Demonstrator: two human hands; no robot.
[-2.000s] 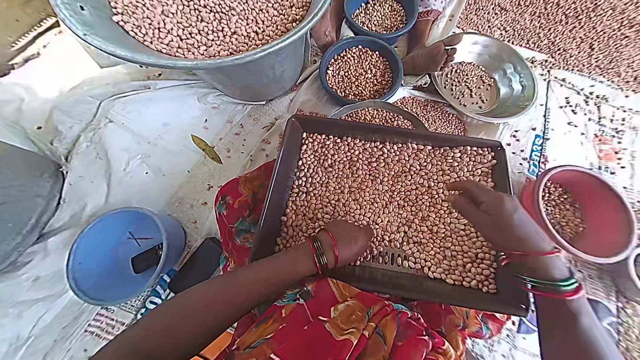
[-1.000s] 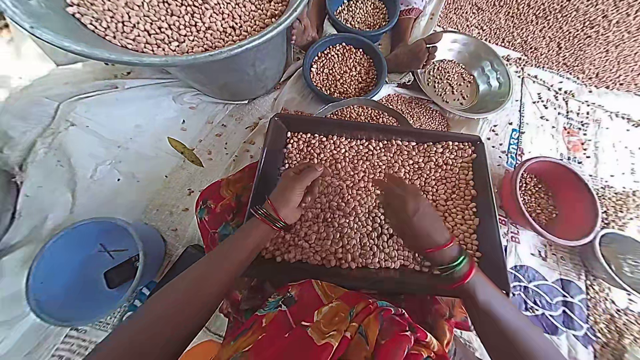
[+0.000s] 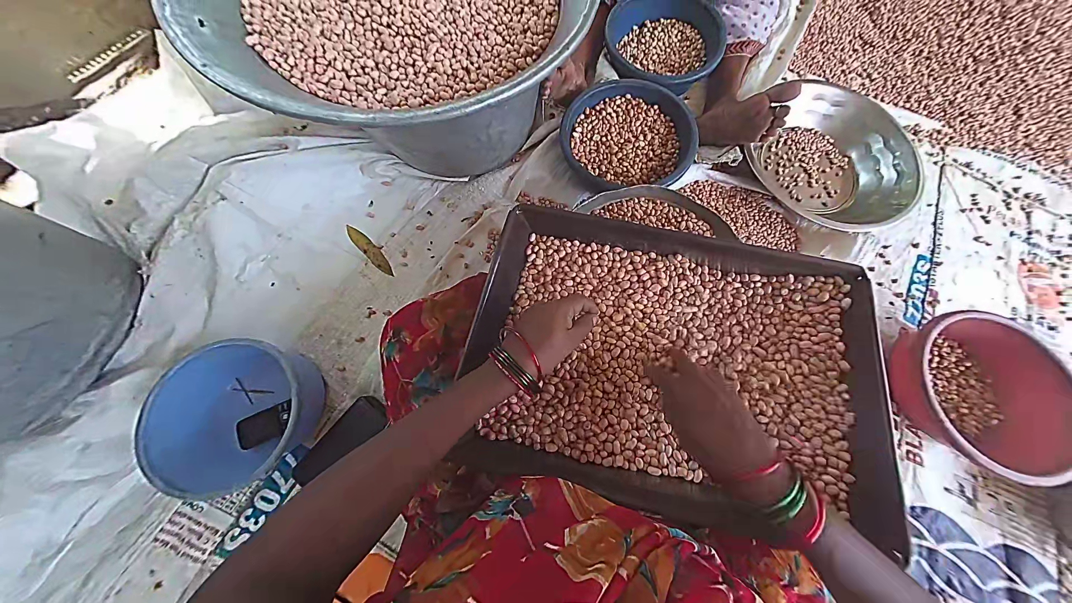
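Note:
A dark rectangular tray (image 3: 879, 402) full of shelled peanuts (image 3: 620, 352) rests on my lap over a red floral cloth (image 3: 536, 536). Over the left half of the tray is my left hand (image 3: 553, 331), its fingers curled; whether nuts are inside them is hidden. My right hand (image 3: 708, 410) is just above the peanuts near the tray's middle, fingers bent toward the left, with what looks like a few nuts at the fingertips. Both wrists wear red and green bangles.
Beyond the tray stand a large metal tub (image 3: 469, 126) of peanuts, blue bowls (image 3: 569, 126) of nuts and a steel basin (image 3: 900, 167), beside another person's foot (image 3: 741, 117). A red bowl (image 3: 913, 368) is at right; a blue bucket (image 3: 193, 419) holding a phone (image 3: 264, 425) is at left.
My left hand, low in the tray two seconds ago, is now farther up on the left side. My right hand has moved from the tray's right part toward its middle.

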